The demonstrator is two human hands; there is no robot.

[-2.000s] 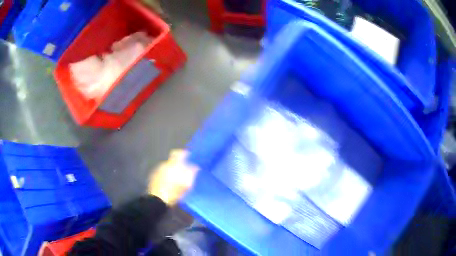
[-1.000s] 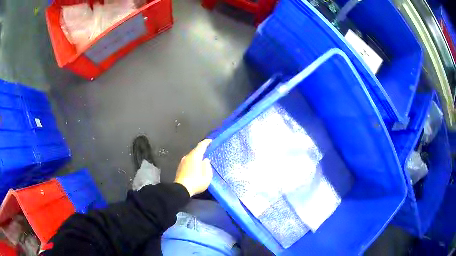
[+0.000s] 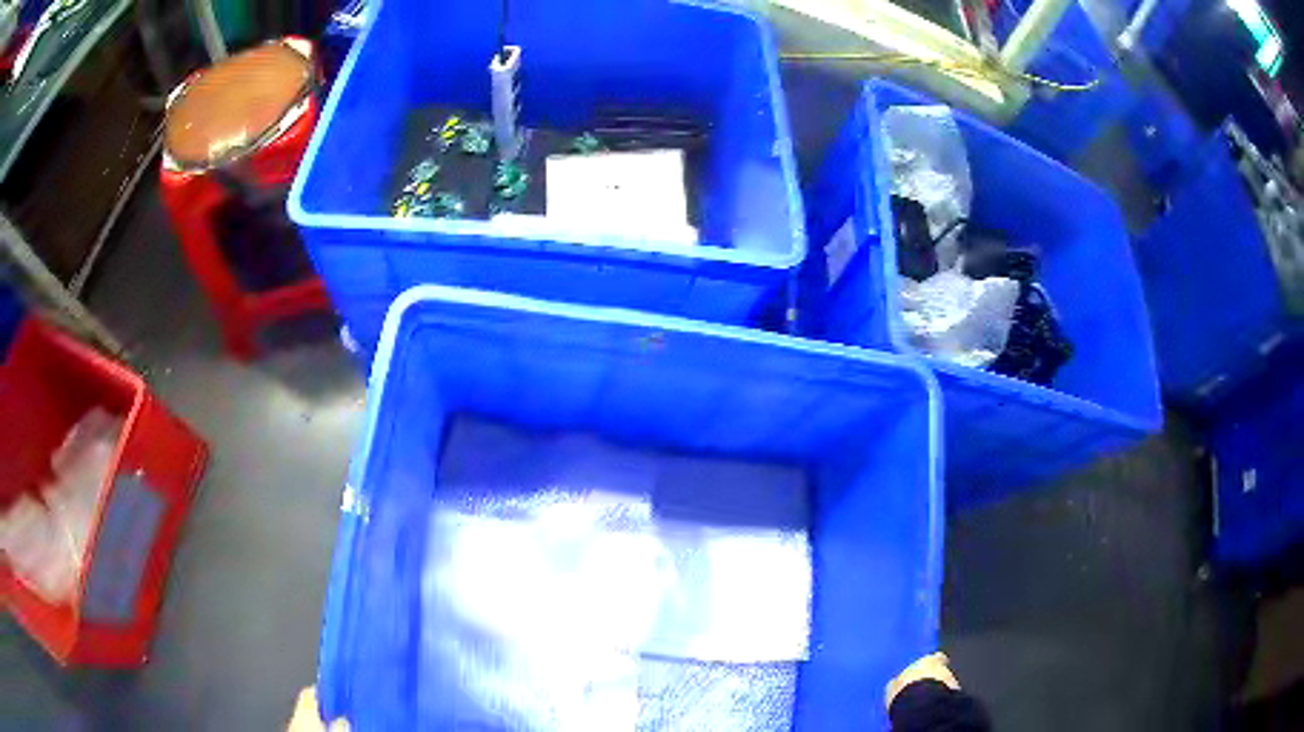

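A large blue plastic crate [image 3: 651, 340] is right in front of me, low in the view. Whitish bubble bags [image 3: 572, 572] lie flat on its bottom. My left hand [image 3: 312, 712] is at the crate's left rim, mostly cut off by the lower picture edge. My right hand [image 3: 922, 672] is at the crate's right rim, with a dark sleeve below it. The fingers of both hands are largely hidden, but both hands hold the crate's sides.
Behind it, a blue crate [image 3: 551, 240] holds green-and-black parts and a white box. Another blue crate [image 3: 1058, 401] at right holds bubble-wrapped black units. A red stool [image 3: 240, 107] stands back left. A red crate [image 3: 157, 572] with whitish sheets is at far left.
The view has turned, and the crate with bubble bags now stands square in front of me. My right hand has come into view at its right rim. My left hand is now lower left.
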